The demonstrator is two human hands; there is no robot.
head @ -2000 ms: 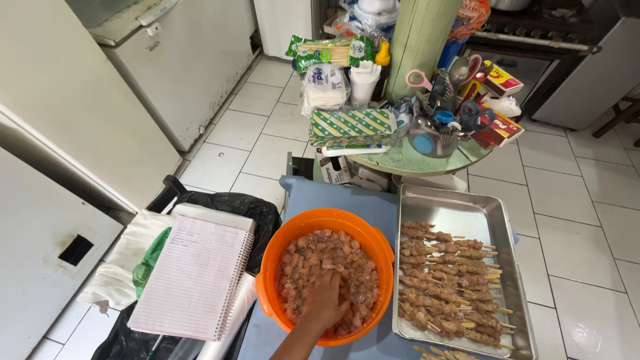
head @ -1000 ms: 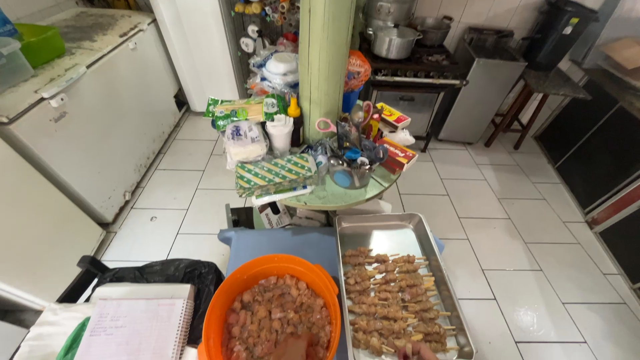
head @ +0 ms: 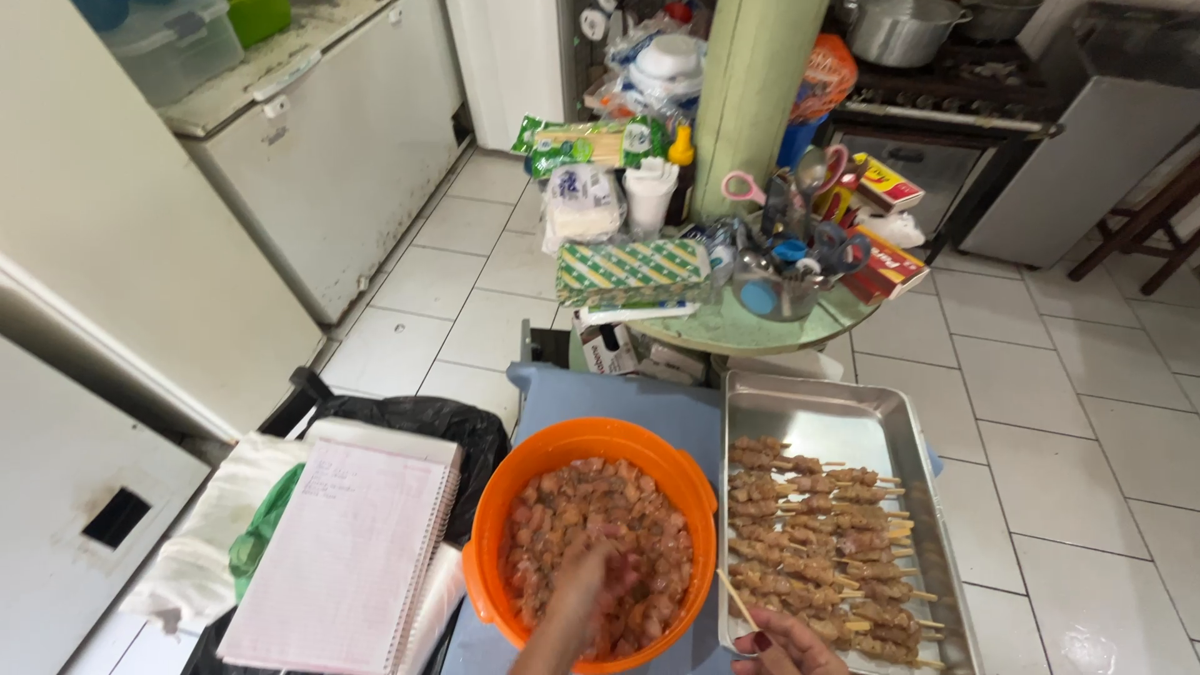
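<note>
An orange plastic tub (head: 487, 487) full of raw meat chunks (head: 600, 487) stands on a blue surface. My left hand (head: 586, 581) is down among the chunks, its fingers blurred, so whether it grips any cannot be told. At the tub's right, my right hand (head: 783, 642) pinches a thin wooden skewer (head: 736, 598), whose visible length is bare. Right beside the tub lies a metal tray (head: 816, 398) with rows of skewered meat (head: 834, 553); my right hand is at its lower left corner.
A spiral notebook (head: 347, 553) with handwriting lies left of the tub over a black bag (head: 469, 431). Beyond, a round green table (head: 750, 333) around a post (head: 750, 103) holds scissors, utensils, boxes and packaged skewers (head: 591, 145). A stove (head: 928, 103) stands behind.
The view has shifted. Two seconds ago one hand was in the meat and no other showed; now my right hand is in view by the tray with a skewer.
</note>
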